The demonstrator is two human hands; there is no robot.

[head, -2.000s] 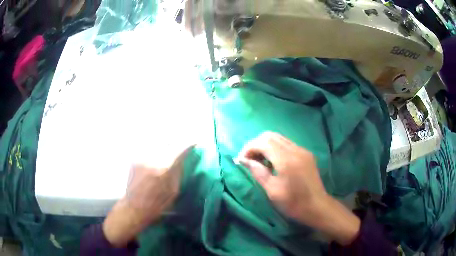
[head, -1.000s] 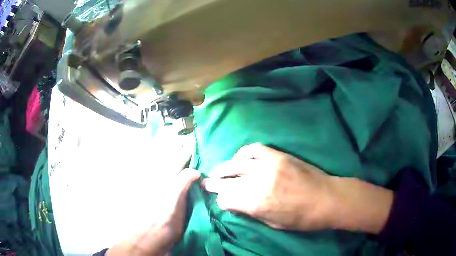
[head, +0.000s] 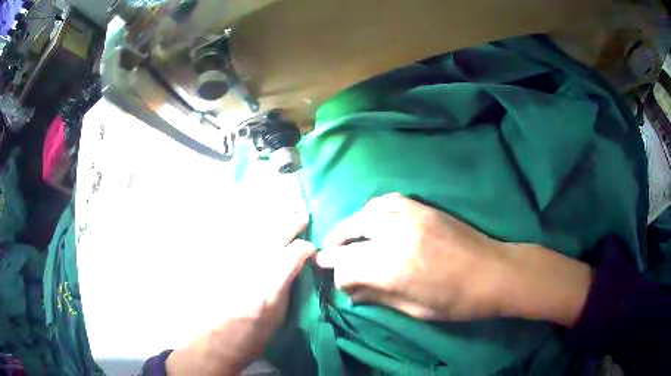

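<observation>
A green garment (head: 471,172) lies on the white sewing table, bunched in folds under the machine arm and hanging over the front edge. Its left edge runs from below the machine head to my fingertips. My left hand (head: 268,301) pinches this edge between thumb and fingers, partly washed out by glare. My right hand (head: 419,257) grips the cloth just to the right, its fingertips close to my left thumb. The cream sewing machine (head: 412,44) spans the top. Its head is above the cloth edge; the needle cannot be made out in the glare.
The white table (head: 169,242) lies to the left, with dark marks near its left side. Green cloth with yellow embroidery (head: 66,297) hangs beyond its left edge. A pink thing (head: 55,154) is at the far left. A pale box or tray (head: 655,169) shows at the right edge.
My hands have come together at the garment edge, from lying apart at first. The view has moved closer to the machine; in the last second it shifted slightly.
</observation>
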